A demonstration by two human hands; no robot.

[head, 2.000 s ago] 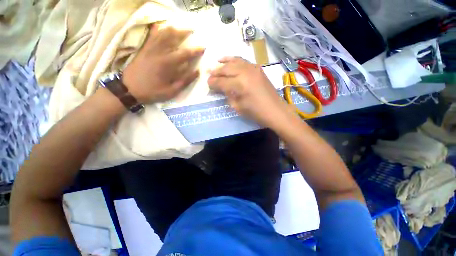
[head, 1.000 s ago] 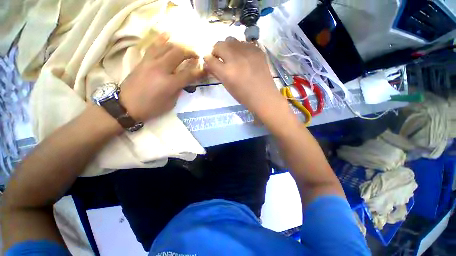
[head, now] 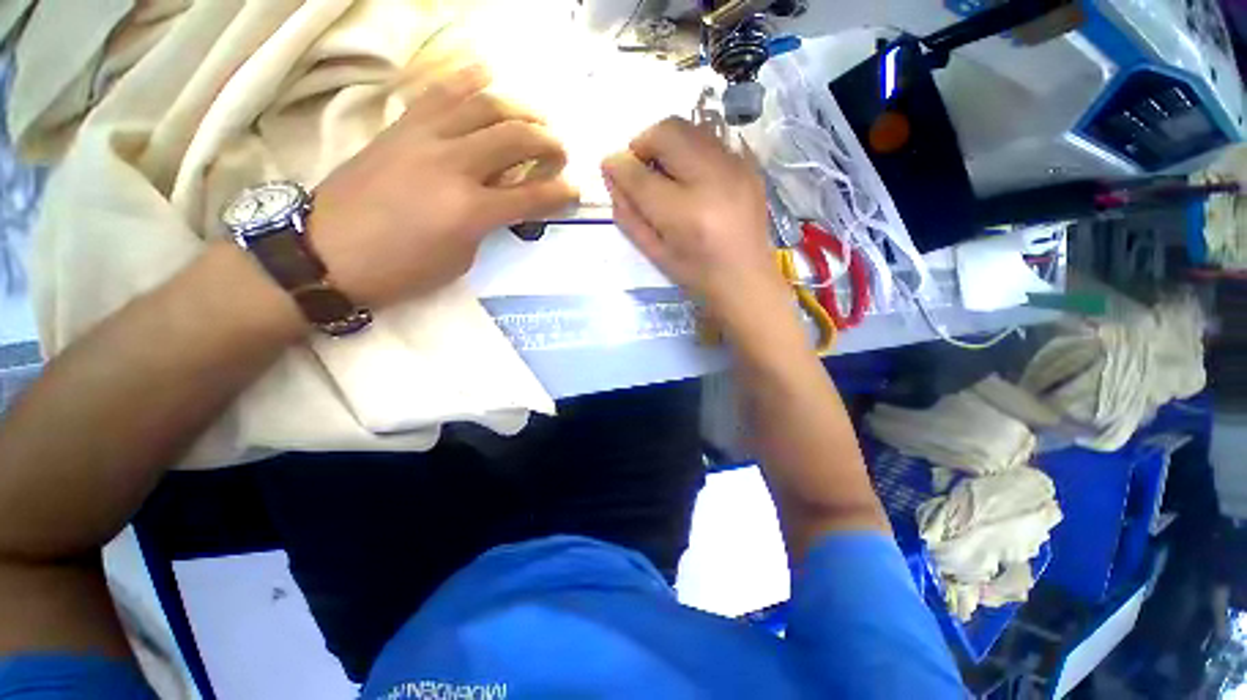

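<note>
The cream fabric panel (head: 410, 362) lies in large folds on the white table, with one corner hanging over its front edge. My left hand (head: 431, 185) lies on it, thumb and fingers bent toward the glare below the machine head. My right hand (head: 698, 205) is just to the right, fingertips bunched close to the left ones. A small dark spot shows between the right fingers. Strong light washes out the fabric edge and both sets of fingertips, so their grip cannot be told. The sewing machine's metal parts and round knob (head: 743, 99) are at top centre.
Scissors with red and yellow handles (head: 837, 274) lie right of my right hand, beside white strips (head: 821, 164). A measuring scale (head: 588, 324) runs along the front edge. A black device (head: 896, 151) stands upper right. Blue crates with beige pieces (head: 991, 527) are lower right.
Over two seconds, my fingertips have come closer together by the machine. The view has shifted, showing more of the machine head and the black device. The right fingers now sit slightly apart from the left.
</note>
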